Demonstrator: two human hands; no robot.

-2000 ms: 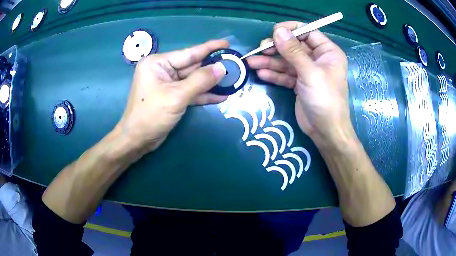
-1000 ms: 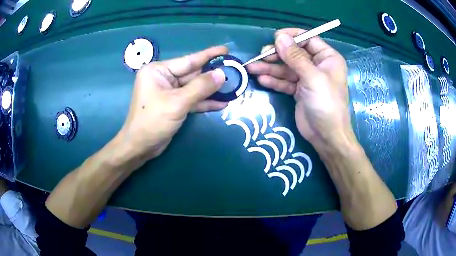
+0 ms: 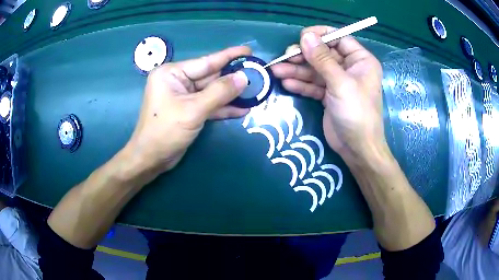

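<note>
My left hand (image 3: 178, 109) holds a black disc part (image 3: 253, 82) with a grey-blue centre, thumb on its face and fingers around its edge. A white arc sticker (image 3: 266, 82) lies along the disc's upper and right side. My right hand (image 3: 347, 87) grips silver tweezers (image 3: 350, 29) pointing down-left. Their tip touches or nearly touches the upper right of the arc. Right fingertips are close beside the disc. Rows of white arc stickers (image 3: 295, 158) lie on a clear backing sheet below the disc, with strong glare at its top.
Two waiting discs (image 3: 150, 53) lie at left. A clear parts bin (image 3: 16, 126) stands at far left. Spare sticker sheets (image 3: 462, 142) lie at right. Discs (image 3: 439, 27) sit on the green belt (image 3: 219, 10) beyond the bench. Persons' sleeves (image 3: 473, 240) show at both lower corners.
The discs on the belt have shifted to the right. Both hands, the held disc and the tweezers stay in nearly the same pose. The view has tilted slightly.
</note>
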